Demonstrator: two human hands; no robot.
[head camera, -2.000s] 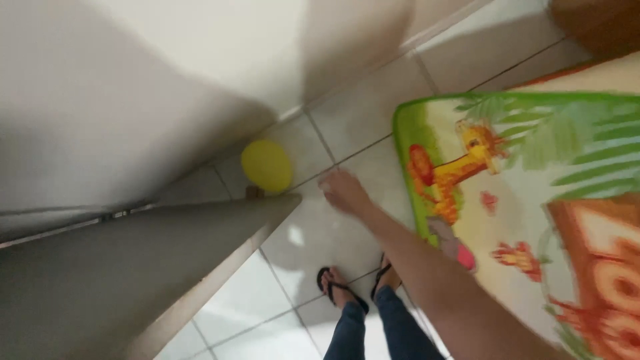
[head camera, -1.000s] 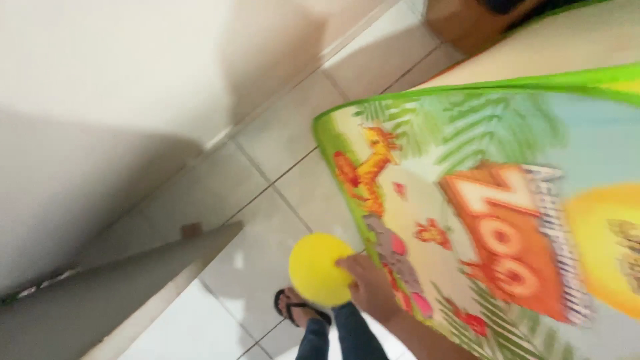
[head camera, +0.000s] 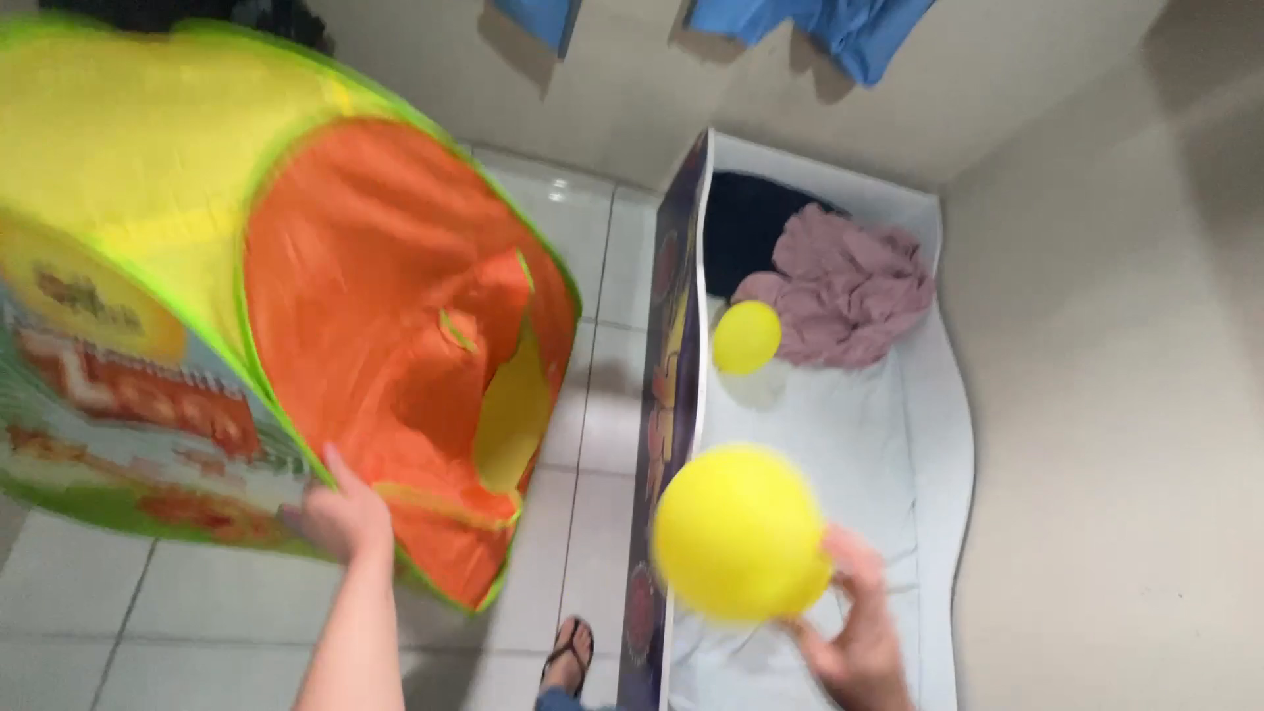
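Note:
A yellow balloon (head camera: 743, 533) is held by my right hand (head camera: 857, 622), fingers at its lower right side, over the near part of a child's bed (head camera: 933, 444). Another yellow balloon (head camera: 747, 337) rests on the bed's white sheet beside a crumpled pink cloth (head camera: 854, 286). My left hand (head camera: 346, 509) grips the green-trimmed edge of a pop-up play tent (head camera: 326, 296), which has an orange panel with an opening, a yellow part and a printed animal side. The tent is tilted and slightly blurred.
Dark cloth (head camera: 755, 222) lies at the bed's far end. Blue cloths (head camera: 839, 30) hang on the wall above. White floor tiles (head camera: 583, 415) run between tent and bed, with my sandalled foot (head camera: 568, 657) on them. Walls border the bed.
The view has turned a lot, to the bed and the tent's orange side. My left hand now grips the tent. A balloon was on the floor by the wall, then in a hand.

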